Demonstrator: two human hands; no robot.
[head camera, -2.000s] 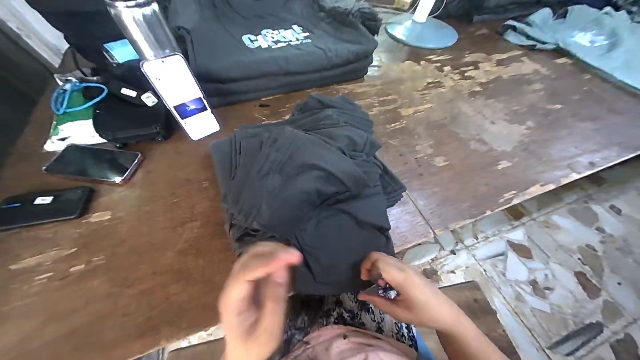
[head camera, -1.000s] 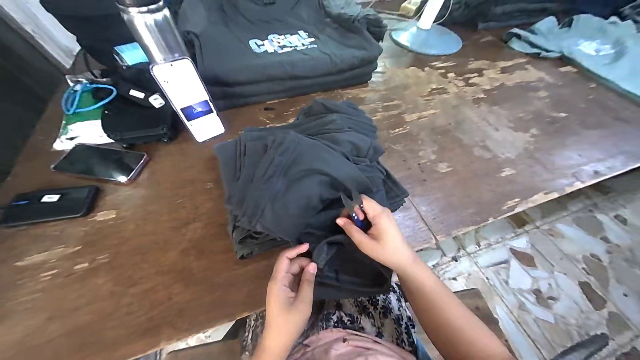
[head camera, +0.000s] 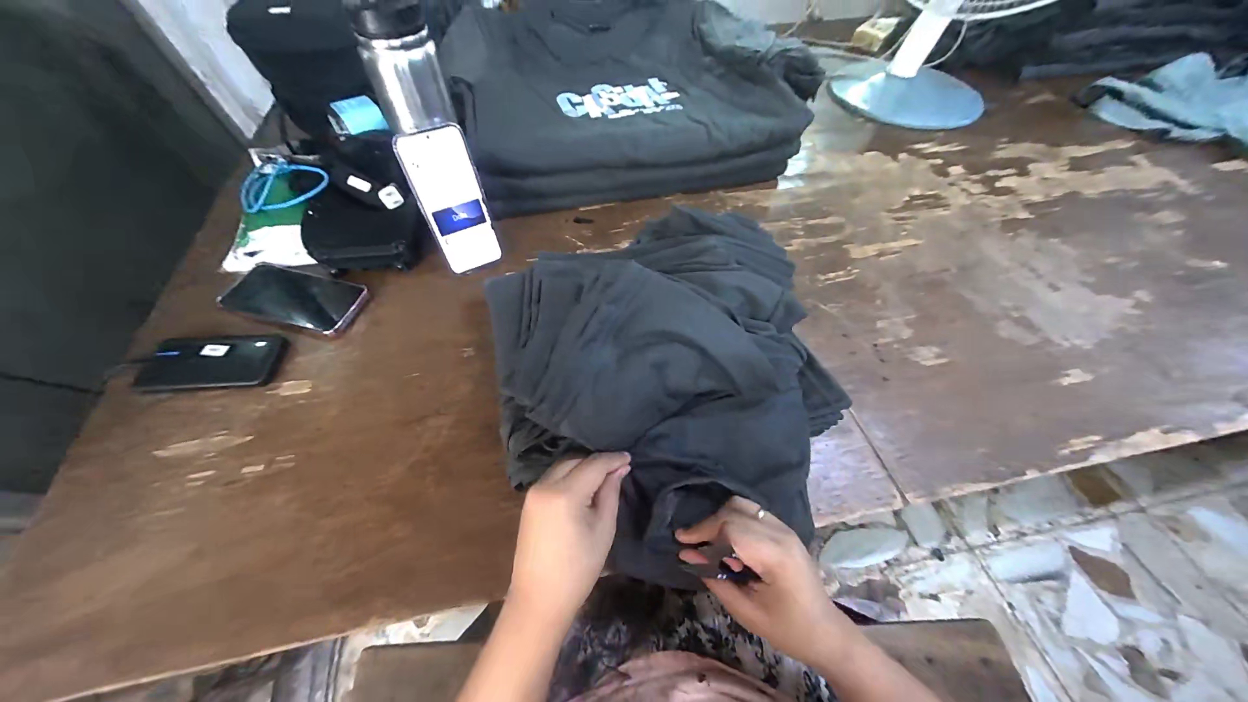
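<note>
A pile of dark grey garments lies on the worn wooden table at its near edge. My left hand pinches the dark cloth between thumb and forefinger, at the left of a rounded opening in the top garment. At the right of that opening, my right hand has its fingers curled round a small dark tool, probably thread snips, and touches the cloth rim. The tool's blades are mostly hidden by the fingers and fabric.
Folded dark shirts with printed lettering lie behind the pile. A lit phone leans on a metal bottle. Farther left are a dark phone, a black power bank and a black case. A fan base stands back right.
My right hand, with the small tool, has moved down from the middle of the garment to the opening near the table edge. My left hand now pinches the cloth.
</note>
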